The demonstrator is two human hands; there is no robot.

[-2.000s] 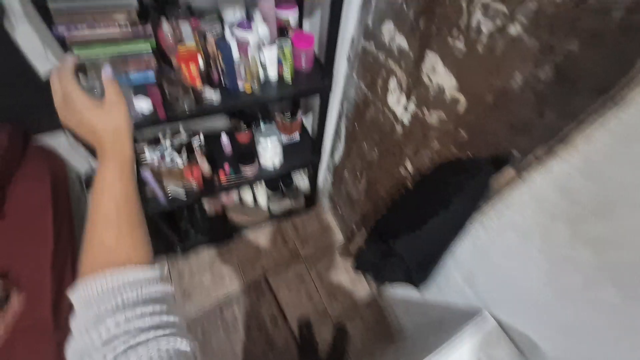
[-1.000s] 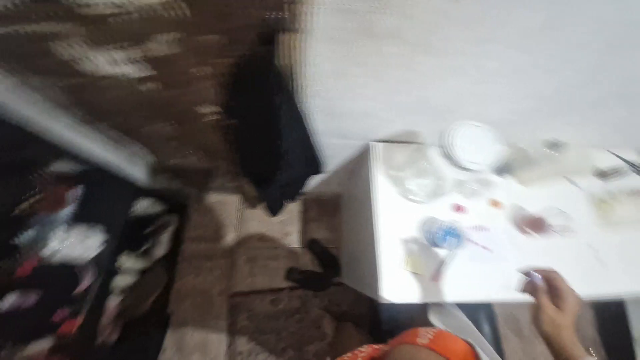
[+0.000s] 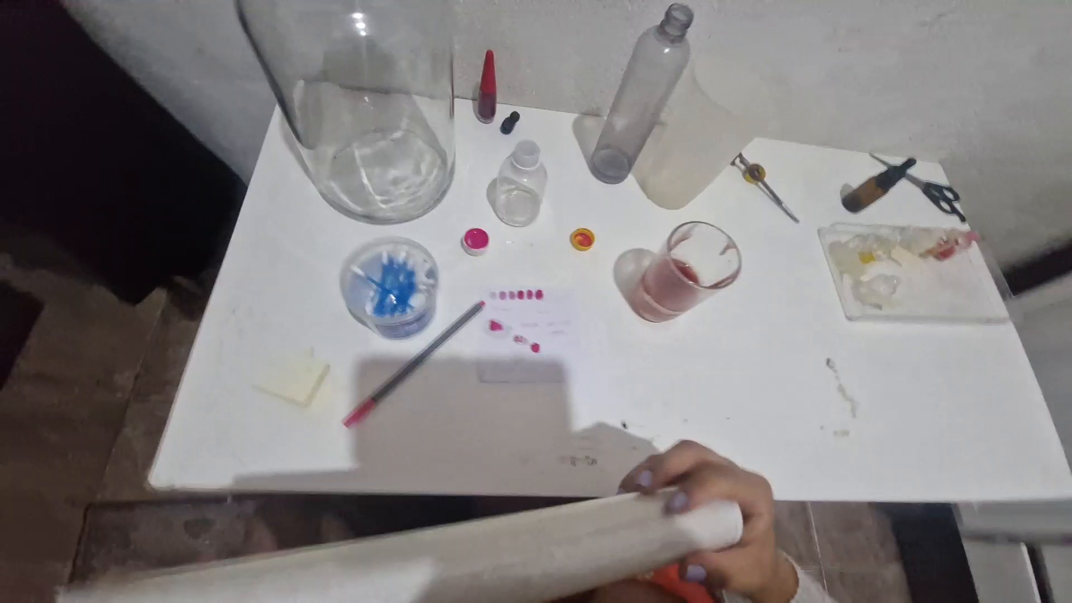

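Note:
My right hand (image 3: 724, 519), with painted nails, grips the right end of a long pale roll or tube (image 3: 469, 553) at the table's front edge. My left hand does not show. On the white table (image 3: 712, 419) lie a pen with a pink tip and end (image 3: 414, 364) and a paper with pink dots (image 3: 528, 343). Around them are a blue-stained plastic tub (image 3: 390, 289), a pink cap (image 3: 475, 241), a yellow cap (image 3: 582, 239), a small clear bottle (image 3: 521, 184) and a glass of reddish liquid (image 3: 687, 272). A cream-coloured sponge or pad (image 3: 293, 377) lies at the left.
A large glass jar (image 3: 368, 126), a red-capped tube (image 3: 487, 88) and a tall clear bottle (image 3: 641, 92) stand at the back. Compasses (image 3: 766, 186), an amber dropper bottle (image 3: 878, 186), scissors (image 3: 930, 188) and a smeared tray (image 3: 917, 276) are at the right. The wall borders the table behind.
The view has swung from a shelf to the table. The left hand, raised at the shelf two seconds ago, has left view. The long pale roll is now in my right hand.

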